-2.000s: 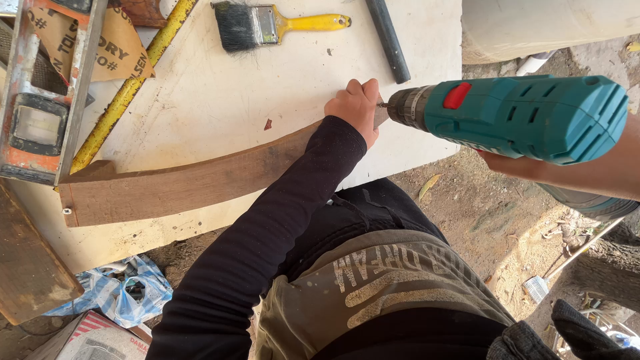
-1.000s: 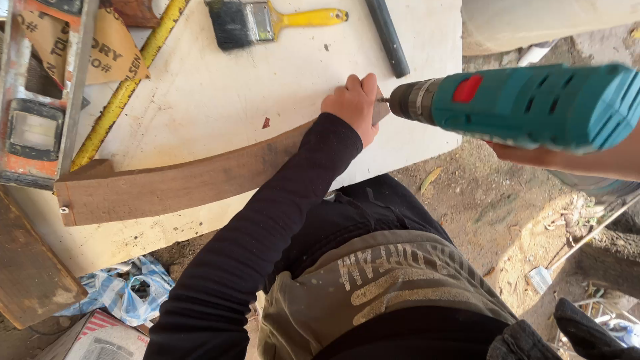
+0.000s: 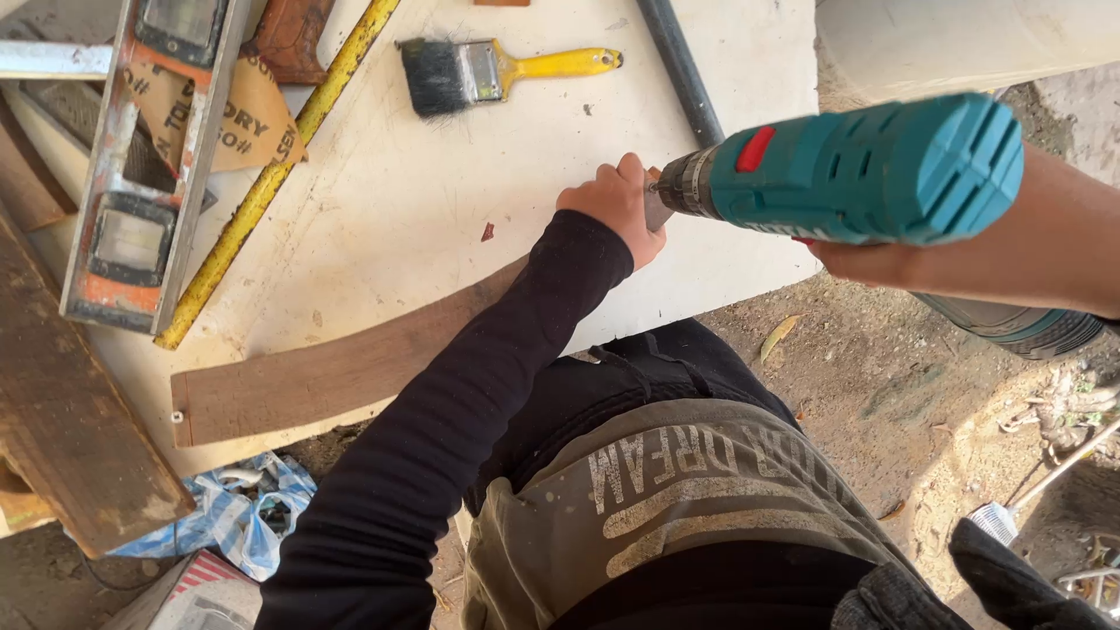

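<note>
My left hand point(image 3: 617, 206) grips the right end of a curved wooden strip point(image 3: 324, 381), which lies along the near edge of the white board table point(image 3: 394, 219); my sleeve covers part of it. A small screw-like fitting point(image 3: 178, 416) sits at the strip's left end. My right hand point(image 3: 862, 262) holds a teal cordless drill point(image 3: 840, 175) by its grip, mostly hidden under the drill body. The drill's chuck point(image 3: 687, 182) points left, close against the strip's end beside my left fingers. Whether the bit is in the wood cannot be told.
A paintbrush point(image 3: 516, 73), a dark pipe point(image 3: 681, 70), a yellow metal bar point(image 3: 280, 171), sandpaper point(image 3: 254, 122) and a spirit level point(image 3: 197, 166) lie on the table. A wooden plank point(image 3: 70, 411) is at left. Below are a plastic bag point(image 3: 232, 507) and a box point(image 3: 197, 595).
The drill's rear end has swung, leaving its body more level with the chuck still by the strip's end. The strip's left part has tilted flatter, its far edge no longer showing.
</note>
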